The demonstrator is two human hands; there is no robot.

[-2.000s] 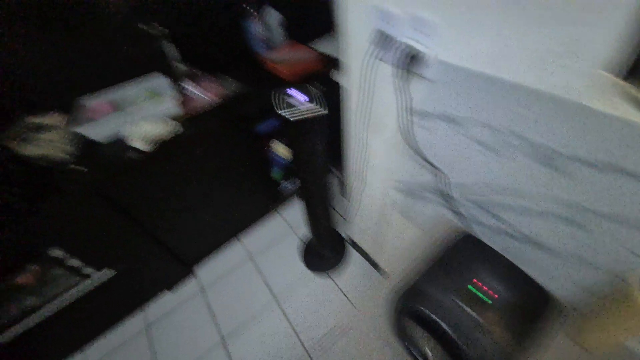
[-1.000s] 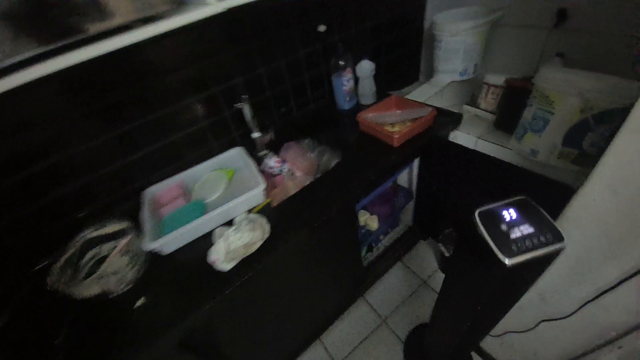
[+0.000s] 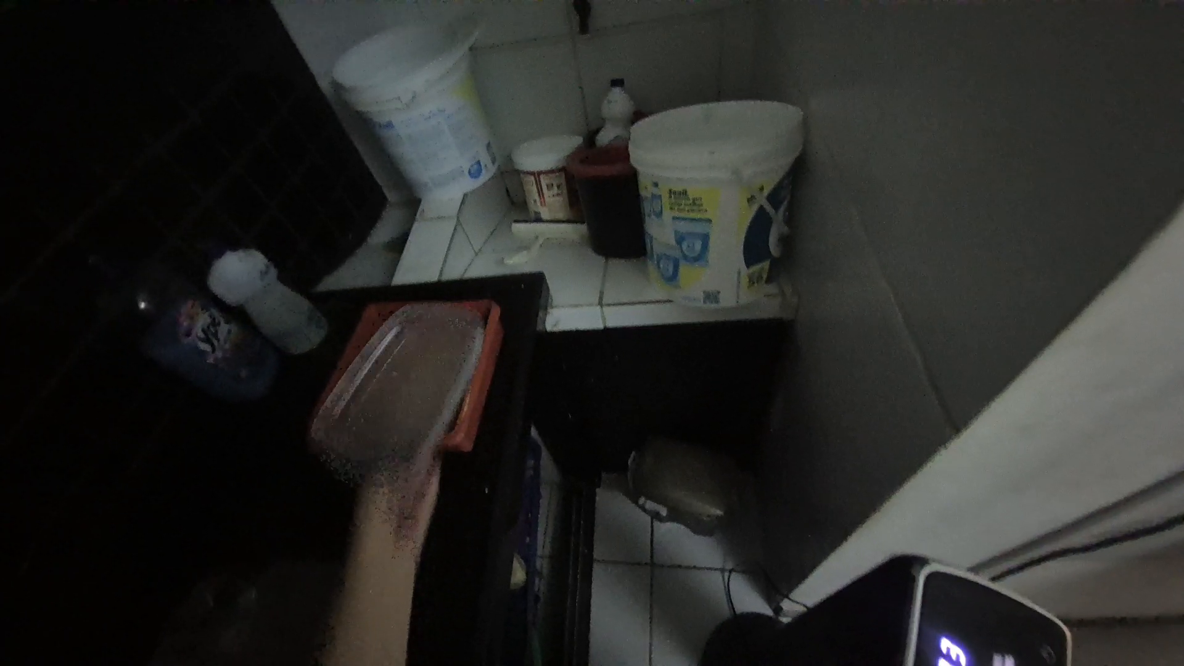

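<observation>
My left hand (image 3: 402,481), blurred and dim, reaches up from the bottom of the head view. Its fingers grip the near end of a clear plastic lid or shallow container (image 3: 407,379). That clear piece lies over an orange-red plastic tray (image 3: 481,398) at the corner of the black counter, and covers most of its inside. Whether the two touch cannot be told. A bottle of blue liquid (image 3: 213,342) and a whitish bottle (image 3: 273,301) stand just left of the tray. My right hand is out of view.
On the white tiled ledge behind are a white bucket (image 3: 430,129), a small tub (image 3: 548,180), a dark red-rimmed container (image 3: 610,208) and a large printed bucket (image 3: 717,213). A bag (image 3: 689,486) lies on the floor. A black appliance with a lit display (image 3: 980,620) stands lower right.
My left hand has come into view and taken hold of the clear plastic piece, which lay in the orange-red tray a second ago. The view has swung right and closer to the tray.
</observation>
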